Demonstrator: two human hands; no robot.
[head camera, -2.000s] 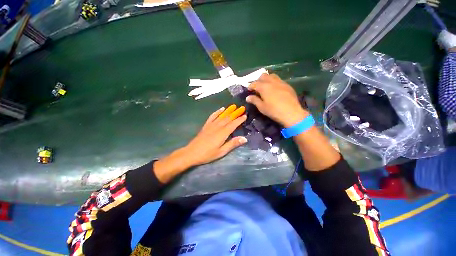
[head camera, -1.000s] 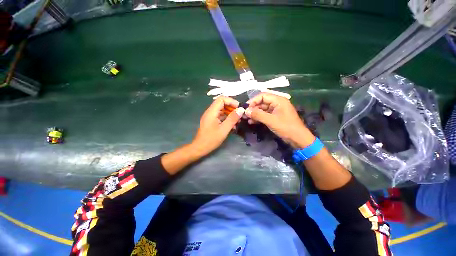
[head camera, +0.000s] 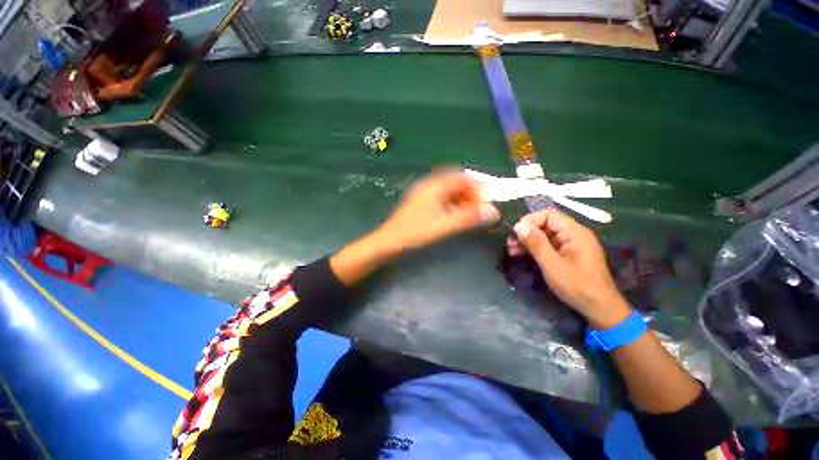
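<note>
My left hand (head camera: 440, 211) is blurred, raised over the green belt left of the white strips, its fingers curled; whether it holds anything cannot be told. My right hand (head camera: 568, 265) has thumb and index finger pinched together, with a small dark piece (head camera: 515, 243) at the fingertips. White tape strips (head camera: 582, 190) lie fanned across the near end of a blue-violet strip (head camera: 506, 101) with amber patches. Dark pieces (head camera: 642, 274) lie in a loose pile beside and under my right hand. Two small yellow-and-black parts lie on the belt, one nearer (head camera: 216, 215) and one farther (head camera: 377, 139).
A clear plastic bag (head camera: 718, 292) with dark contents is at the right, cut off by the edge. A brown board (head camera: 593, 34) and another yellow-and-black part (head camera: 339, 26) are at the far side. Metal uprights (head camera: 781, 184) stand right; a red stool (head camera: 67, 258) is left.
The view has swung left, so the belt things appear farther right. My hands, together at the fingertips a second ago, are now apart, the left one moved away leftward.
</note>
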